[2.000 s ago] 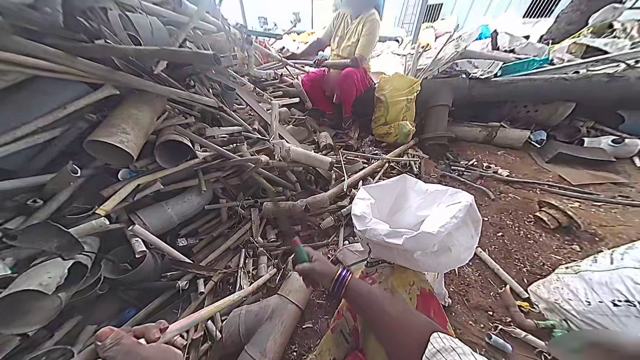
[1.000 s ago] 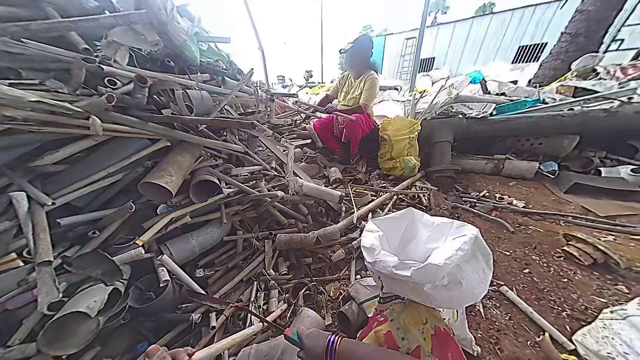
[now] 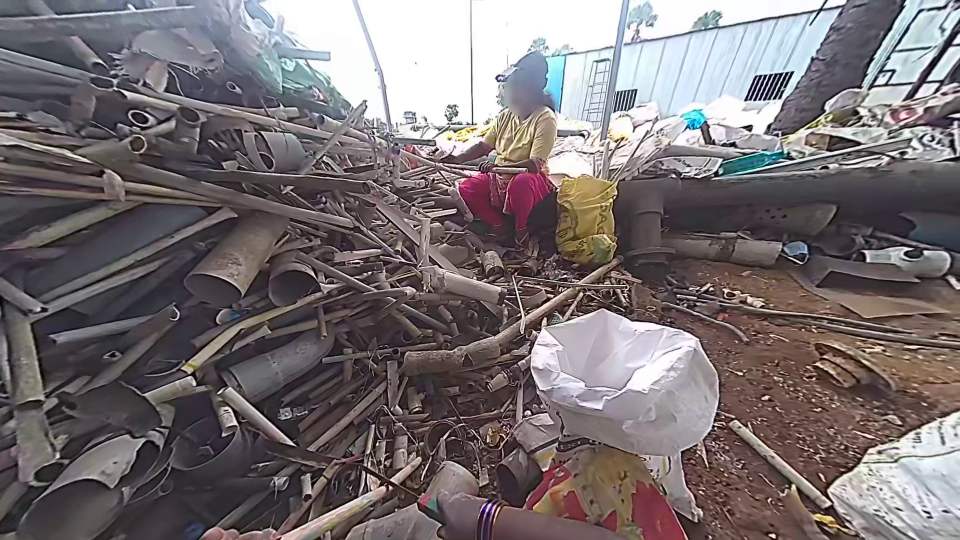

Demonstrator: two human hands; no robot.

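Note:
At the bottom edge my right hand, with bangles at the wrist, is closed on the green-and-red handle of a tool. A thin dark blade seems to run from it up to the left, over a long pale pipe. My left hand shows only as fingers at the bottom edge, at the near end of that pipe; its grip is mostly cut off. Right of my right hand stands an open white woven sack, with a red and yellow sack below it.
A heap of old pipes fills the left and middle. A person in a yellow top sits beyond it, holding a pipe piece, beside a yellow sack. A thick pipe lies behind brown soil. Another white sack is at lower right.
The view has tilted up, so my hands sit lower in it. The tool in my right hand, upright two seconds ago, now slants to the left across the pipe.

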